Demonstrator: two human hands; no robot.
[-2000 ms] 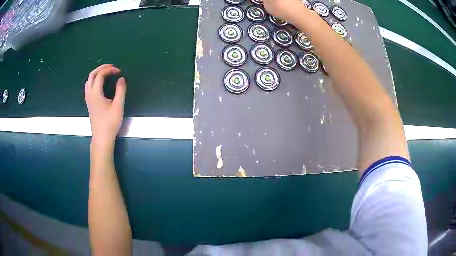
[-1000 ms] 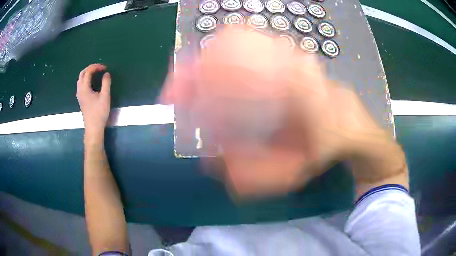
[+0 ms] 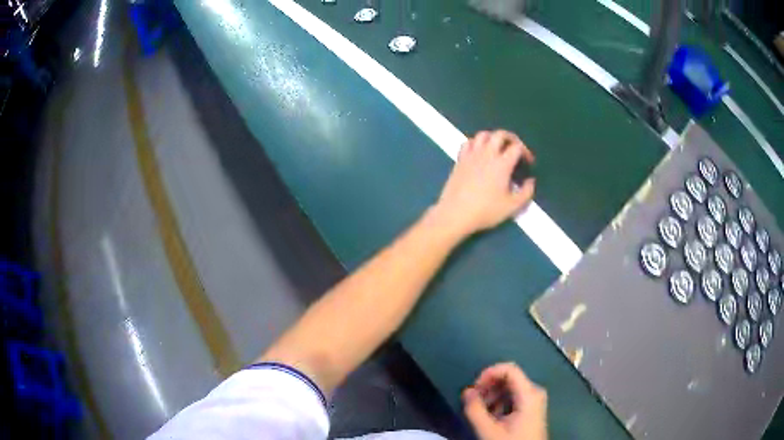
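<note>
Small round metal discs (image 3: 682, 286) stand in close rows on the grey carrier board (image 3: 593, 344), which lies tilted at the right with chipped edges. Two loose discs (image 3: 401, 44) lie on the green belt at the top. My left hand (image 3: 492, 182) is over the white line left of the board, fingers curled and apart from the thumb, with a dark gap and no part visible in it. My right hand (image 3: 509, 404) is at the bottom, left of the board's near corner, fingers curled towards the thumb; its inside is dark and blurred.
A blue object (image 3: 696, 81) is beside a dark metal stand (image 3: 658, 56) on the belt beyond the board. A grey walkway (image 3: 103, 258) with yellow lines runs along the left. Blue stools (image 3: 39, 378) are at the lower left.
The view has swung left, showing the walkway and the whole left arm. My right hand has left the board area and is now low, beside its near corner. My left hand keeps its curled shape.
</note>
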